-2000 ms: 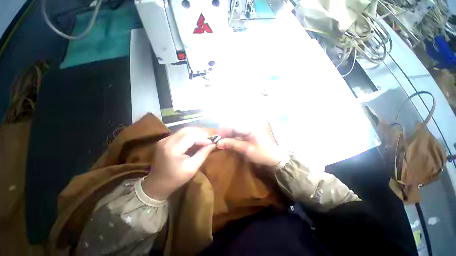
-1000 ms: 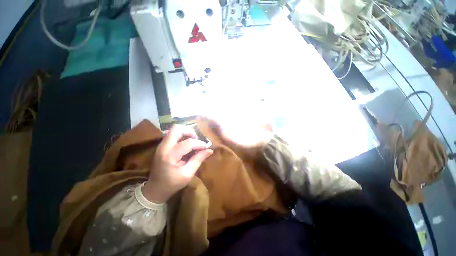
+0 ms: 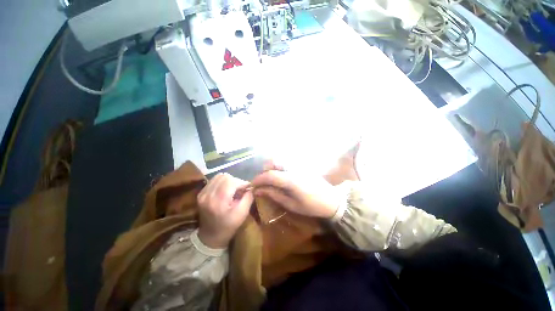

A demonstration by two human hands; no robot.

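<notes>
The brown bag body [image 3: 292, 243] fills my lap and the front edge of the table. My left hand [image 3: 224, 206] pinches its folded edge between thumb and fingers. My right hand [image 3: 296, 192] holds the same edge from the right, its fingertips close to my left fingertips. A pale thread end lies on the brown fabric just below my right hand. The white sewing machine head [image 3: 225, 54] with a red three-diamond logo stands beyond my hands. The cloth at my fingers is apart from the needle area. Glare washes out the surface behind my right hand.
A teal cloth [image 3: 131, 88] lies left of the machine. Brown bags with straps [image 3: 36, 237] are at the far left. Cream bags with tangled cords [image 3: 389, 18] lie at the upper right. Another brown bag piece [image 3: 535, 170] with a strap is at the right edge.
The view has shifted, so the machine's control box now shows at the upper left. My hands have come together on the edge. The small dark object at my left fingertips is no longer visible.
</notes>
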